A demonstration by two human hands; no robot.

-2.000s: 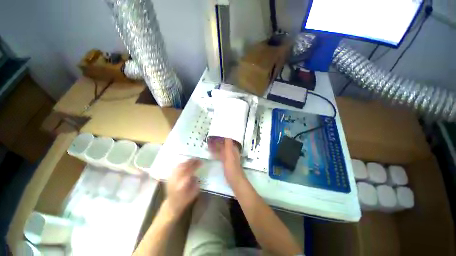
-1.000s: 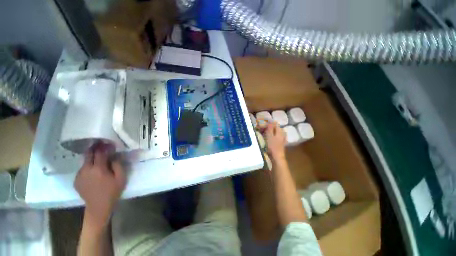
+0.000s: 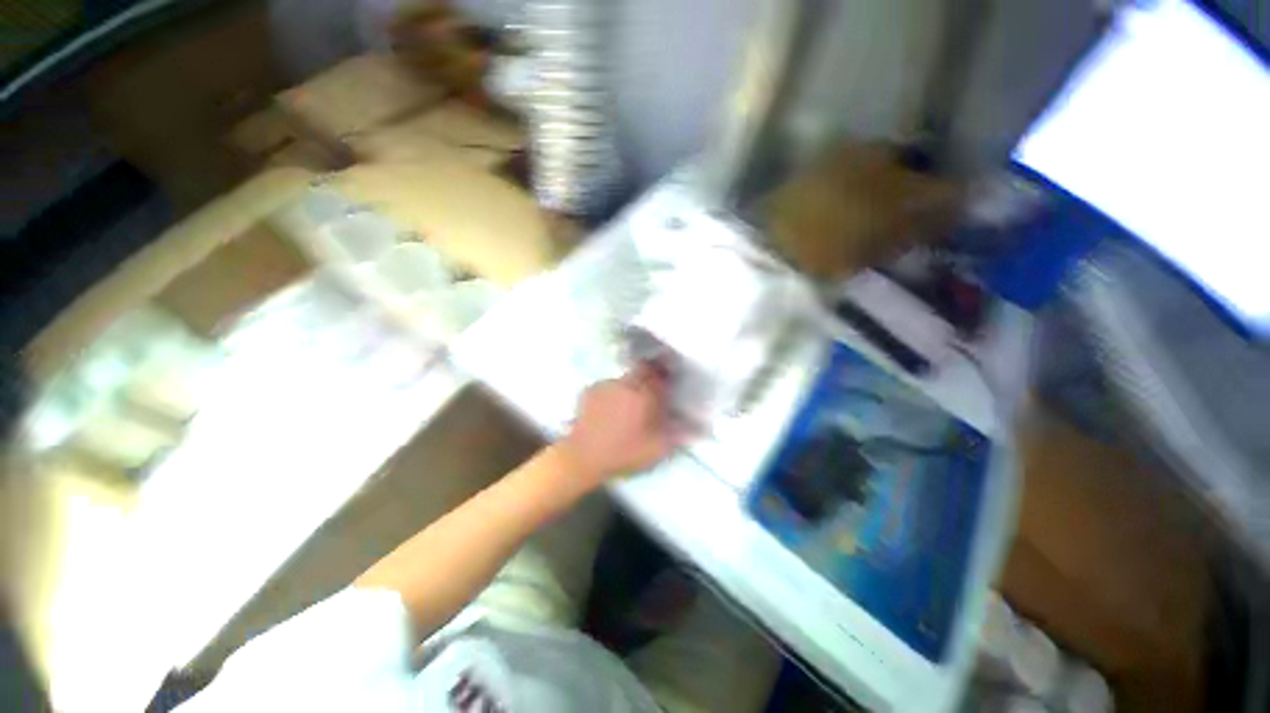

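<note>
The view is strongly blurred. A white plastic shell (image 3: 724,318) lies on the fixture on the white table (image 3: 696,522), its dark open end facing me. My left hand (image 3: 624,422) is at this open end, fingers curled at the rim and seemingly gripping it; the blur hides the exact finger contact. My right hand is not in view. The fixture beneath and around the shell is too blurred to make out.
The left carton (image 3: 181,300) holds white shells (image 3: 411,268) and a bright white sheet (image 3: 279,446). A blue mat (image 3: 898,522) with a black switch (image 3: 822,474) lies right of the fixture. A brown box (image 3: 850,209) stands behind. The right carton (image 3: 1114,529) holds shells.
The view has swung back left from the right carton. My right hand, earlier at the shells in that carton, has left the picture. My left hand remains at the shell's open end.
</note>
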